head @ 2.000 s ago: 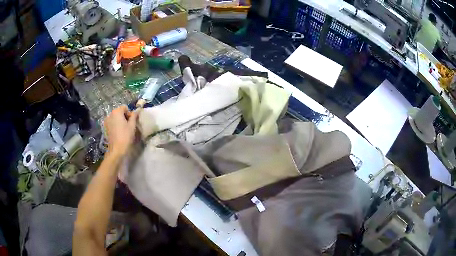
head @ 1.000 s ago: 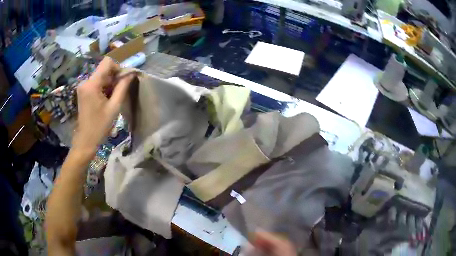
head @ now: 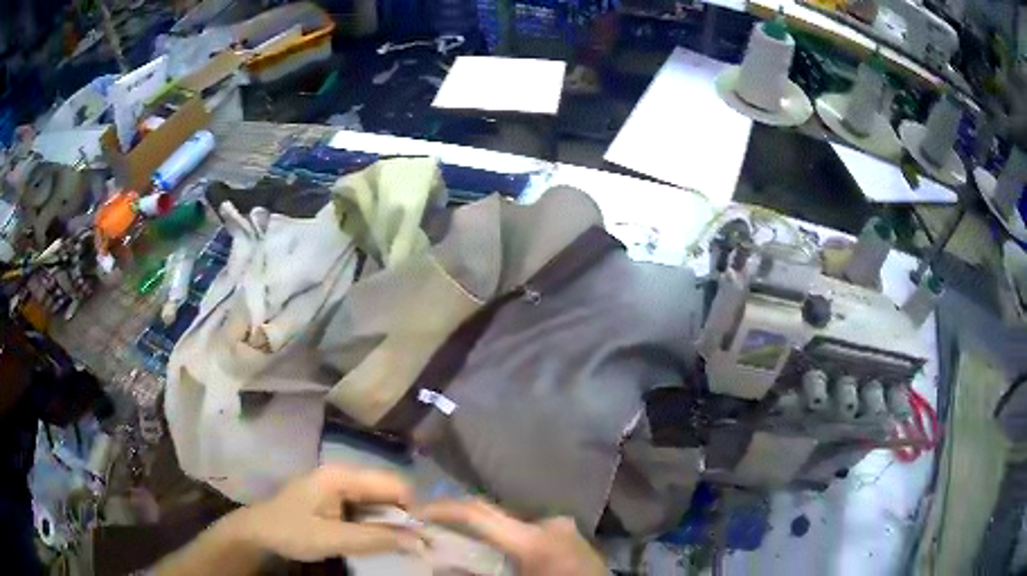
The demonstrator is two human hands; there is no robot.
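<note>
My left hand (head: 310, 520) and my right hand (head: 529, 546) are close together at the bottom centre, slightly blurred. Their fingers pinch a light grey cloth edge (head: 434, 548); the right hand is cut off by the frame's edge. Behind them lies the heaped grey-brown garment (head: 541, 360), with a small white label (head: 437, 401), a dark brown strip (head: 484, 321) and a pale green panel (head: 394, 203). Paler cloth (head: 214, 394) hangs at its left. The garment reaches the cream overlock machine (head: 757, 338) on the right; the needle area is hidden.
Red-handled snips (head: 926, 425) lie right of the machine. Thread cones (head: 768, 65) stand on white discs at upper right. A cardboard box (head: 169, 133), a blue-white can (head: 184, 160) and an orange-topped jar (head: 116, 216) are at upper left. White boards (head: 499, 84) lie beyond the table.
My left hand has let go of the raised cloth at the left and come down to the bottom centre. My right hand now meets it there. The view has turned right.
</note>
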